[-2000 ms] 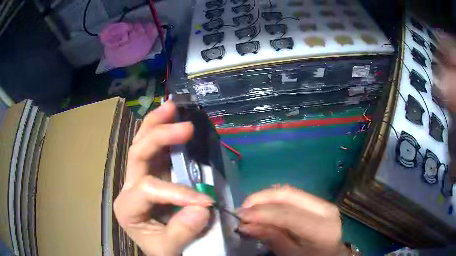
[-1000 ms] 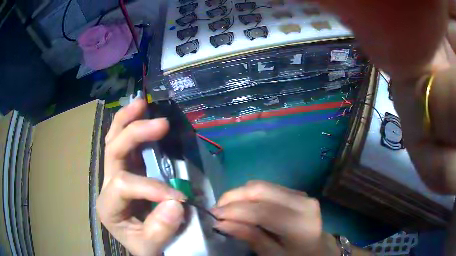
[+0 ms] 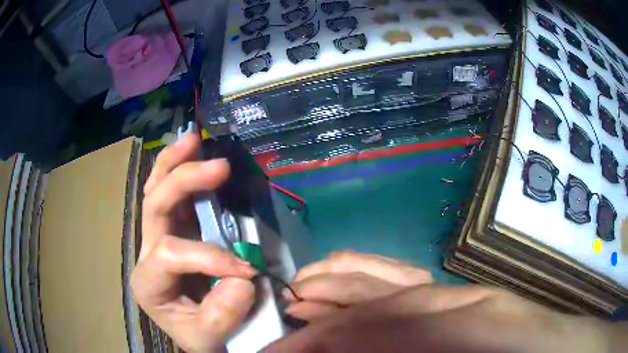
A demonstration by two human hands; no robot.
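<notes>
A thin dark lead wire (image 3: pixel 279 281) runs between my two hands beside the green tape (image 3: pixel 248 254) on the machine. My left hand (image 3: pixel 196 258) is around the machine's side, its thumb and forefinger pinching the wire's end by the tape. My right hand (image 3: pixel 361 276) holds the wire further along, its fingertips near the white end block (image 3: pixel 258 331). What else my right hand may hold is hidden. Another person's hand and forearm (image 3: pixel 454 320) reach in from the lower right, covering part of my right hand.
A foam tray of black speakers (image 3: pixel 509 200) stands on cardboard layers at right. Another speaker tray (image 3: pixel 310 72) lies on black wrapped trays behind. Cardboard boards (image 3: pixel 89 255) stand at left. A red cable (image 3: pixel 286 194) and wire scraps (image 3: pixel 447 207) lie on the green mat. A pink cloth (image 3: pixel 141 62) is far left.
The view has shifted, moving the scene left. The other person's hand has moved from the upper right down in front of my right hand, uncovering the right tray. My hands still hold the wire.
</notes>
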